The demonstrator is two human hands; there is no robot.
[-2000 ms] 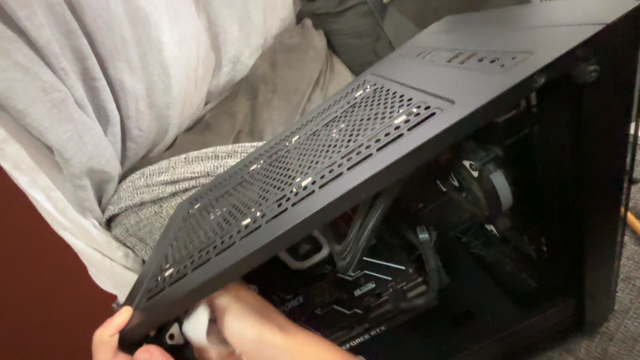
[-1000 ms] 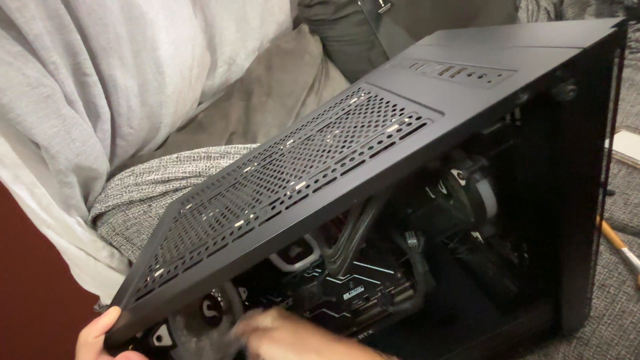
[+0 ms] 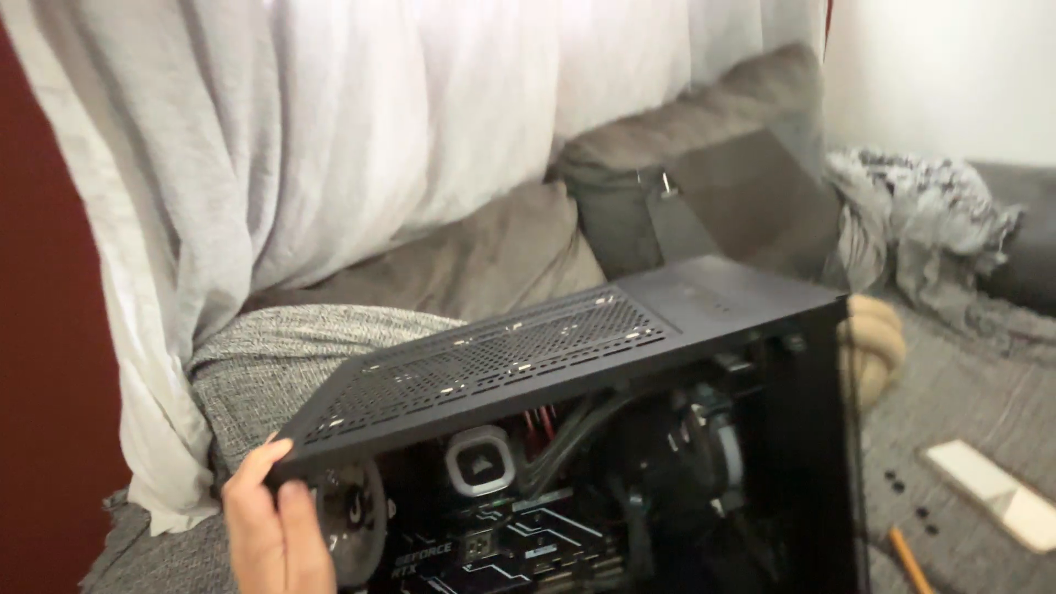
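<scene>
A black desktop computer case [image 3: 709, 289] stands on the sofa with its side open, its perforated top panel facing up. My left hand [image 3: 276, 520] grips the case's upper rear corner, thumb and fingers on either side of the edge. Inside, a round fan [image 3: 351, 520] is just right of the hand, and a square CPU cooler block [image 3: 480, 462] sits further right. Below it are a graphics card [image 3: 425, 561] and a motherboard cover with light lines [image 3: 553, 532]. Tubes [image 3: 573, 437] and cables run toward the front. My right hand is out of view.
Grey cushions [image 3: 462, 256] and a light curtain [image 3: 412, 124] are behind the case. A dark transparent panel [image 3: 742, 198] leans against a cushion. On the sofa at right lie a white flat object [image 3: 990, 495], several small black pieces [image 3: 907, 499], an orange stick-like tool [image 3: 910, 561] and a knotted beige cushion [image 3: 874, 351].
My right hand, earlier inside the case near the rear fan, has left the view. My left hand remains on the corner. The view has shifted up and right.
</scene>
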